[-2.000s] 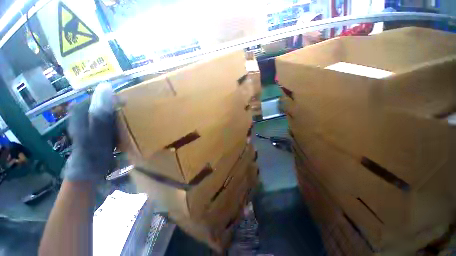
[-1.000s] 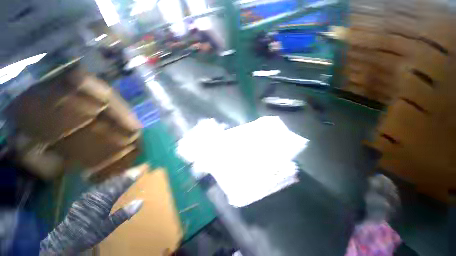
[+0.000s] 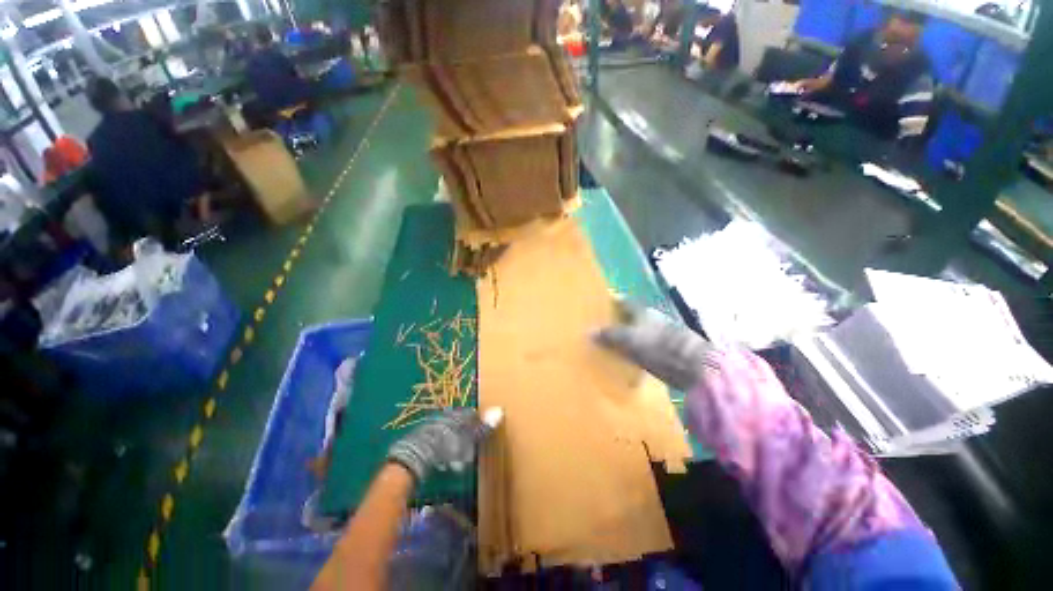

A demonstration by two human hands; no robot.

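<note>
A flat tan cardboard blank (image 3: 566, 381) lies lengthwise on top of a low pile of blanks in front of me. My left hand (image 3: 441, 444), in a grey striped glove, is at the pile's left edge with its fingertips touching the cardboard. My right hand (image 3: 656, 344), gloved and blurred, is over the right part of the blank. Whether it grips the cardboard cannot be told. A tall stack of bundled blanks (image 3: 514, 179) stands at the far end of the table.
Thin cardboard scraps (image 3: 439, 375) lie on the green mat (image 3: 390, 318). A blue crate (image 3: 283, 433) is below left, another (image 3: 173, 346) holds clear plastic. White parts (image 3: 751, 283) and printed sheets (image 3: 958, 335) lie right. People (image 3: 883, 75) sit beyond.
The view has swung from the stacked finished boxes to the pile of blanks. My left hand has left the box stack and is now at the pile. My right hand has come over the blank.
</note>
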